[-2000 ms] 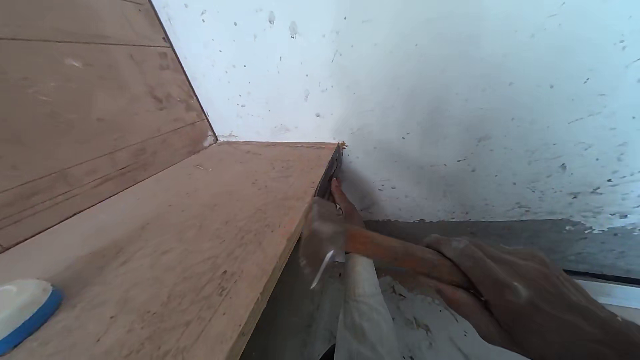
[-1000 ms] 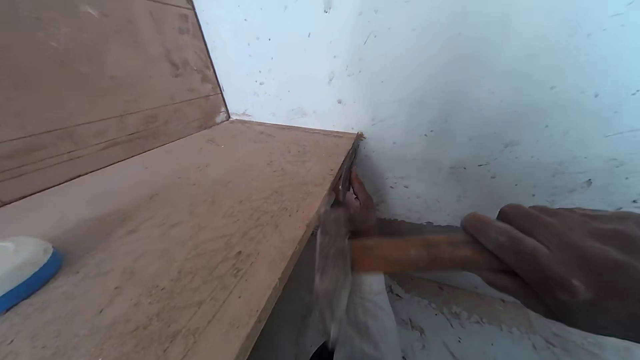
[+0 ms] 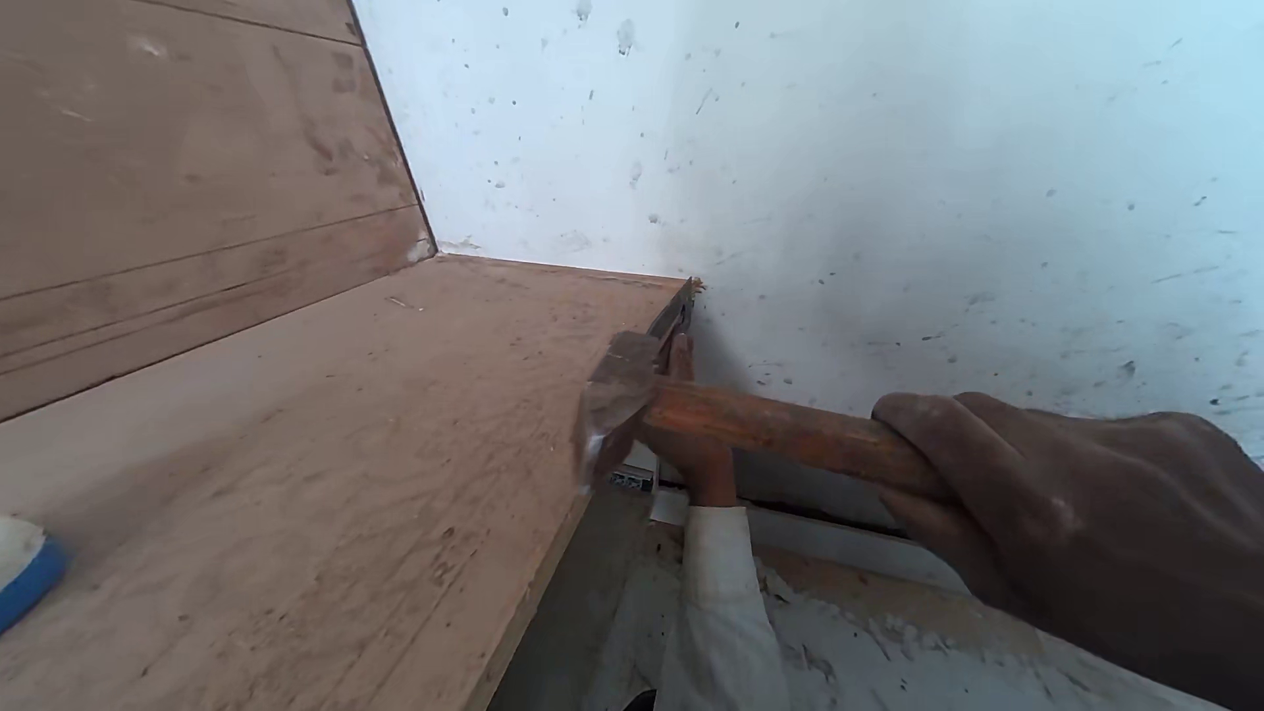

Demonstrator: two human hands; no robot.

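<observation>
My right hand (image 3: 1066, 504) grips the wooden handle of a hammer (image 3: 790, 430), whose metal head overlaps the front edge of a brown board shelf (image 3: 346, 444) in the view. Behind the hammer, my left hand (image 3: 696, 454) reaches up from a light sleeve to the shelf's far front corner, beside a dark strip (image 3: 673, 314) on the edge. The hammer hides most of its fingers, so whether it holds anything does not show.
A white, speckled wall (image 3: 889, 197) meets the shelf's far end. Brown panelling (image 3: 197, 148) rises at the left. A round white and blue object (image 3: 30, 573) lies at the shelf's left. Debris is scattered on the surface below.
The hammer head has moved relative to the shelf: a second ago it was blurred beside the front edge, and now it overlaps the board. My left hand stays near the far corner.
</observation>
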